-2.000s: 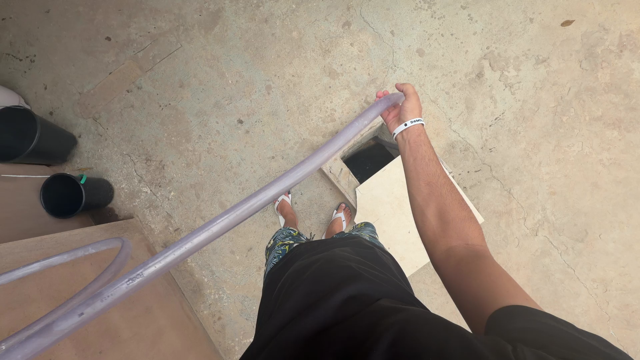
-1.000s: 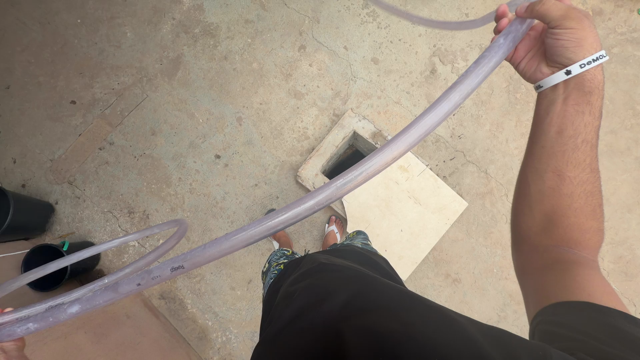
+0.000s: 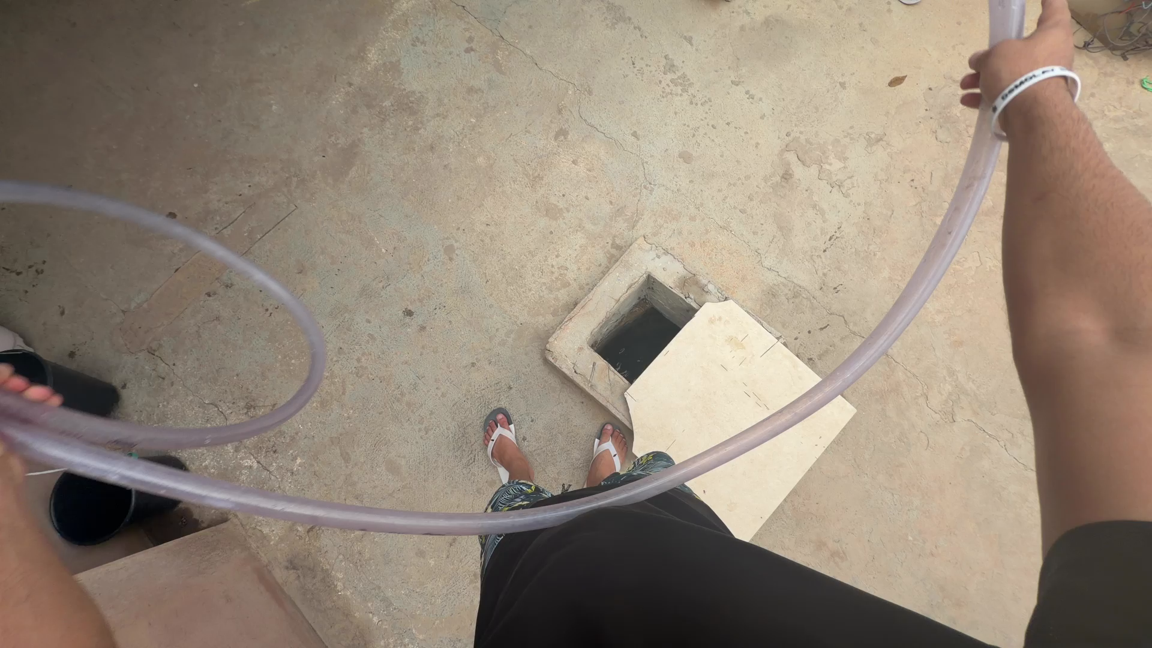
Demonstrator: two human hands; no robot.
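Observation:
A thick translucent plastic hose [image 3: 540, 517] sags in a wide curve across my body. At the upper right, my right hand [image 3: 1021, 65], with a white wristband bearing writing, grips it; the hose runs out of view above. My left hand [image 3: 27, 391], partly cut off at the left edge, is closed around the hose, from which a further loop bends back to the left. Beyond my feet lies a square concrete-framed opening [image 3: 641, 333] in the floor with something dark inside. A pale board [image 3: 738, 409] partly covers its right side.
Two black buckets [image 3: 90, 506] stand at the left, one above the other in view. A brown raised surface [image 3: 189, 594] fills the lower left corner. Cables [image 3: 1120, 27] lie at the top right corner. My sandalled feet are beside the opening's near corner.
My right hand has moved outward to the right with the hose, which now sags in a deeper curve. My left hand, out of sight in the earliest frame, shows at the left edge.

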